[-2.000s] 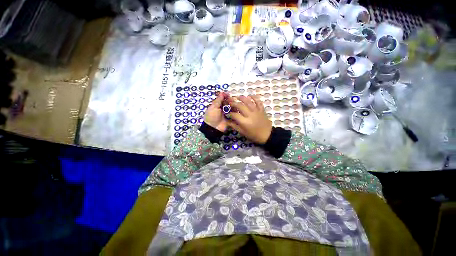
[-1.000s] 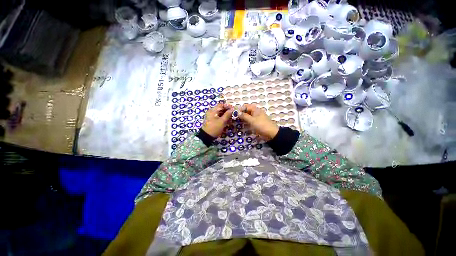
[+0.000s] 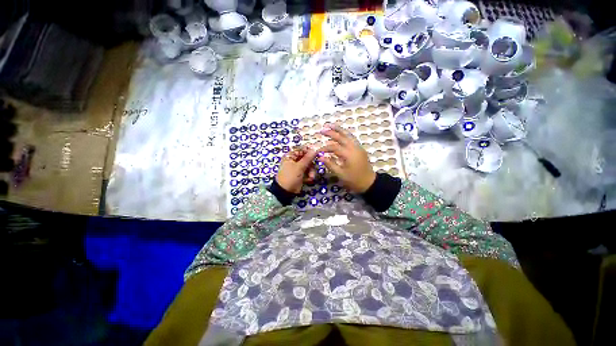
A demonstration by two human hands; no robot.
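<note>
A flat cream tray (image 3: 398, 159) lies in front of me. Its left part and lower middle show rows of round blue-purple inserts (image 3: 254, 152); its right part shows bare round holes. My left hand (image 3: 294, 170) is over the middle of the tray, fingertips pinched together. My right hand (image 3: 350, 162) is just right of it, its thumb and fingers close to the left fingertips. A small insert seems to sit between the fingertips, mostly hidden, and I cannot tell which hand grips it.
A heap of white shells with dark spots (image 3: 439, 115) stands beyond the tray on the right. A slim dark tool (image 3: 550, 167) lies beside it. Plain shells (image 3: 202, 61) lie at the far left. A grey stack (image 3: 50, 64) stands in the left corner.
The insert showed clearly between both hands' fingertips a second ago and is now mostly hidden. My right hand's fingers have lifted and spread. The view has shifted slightly.
</note>
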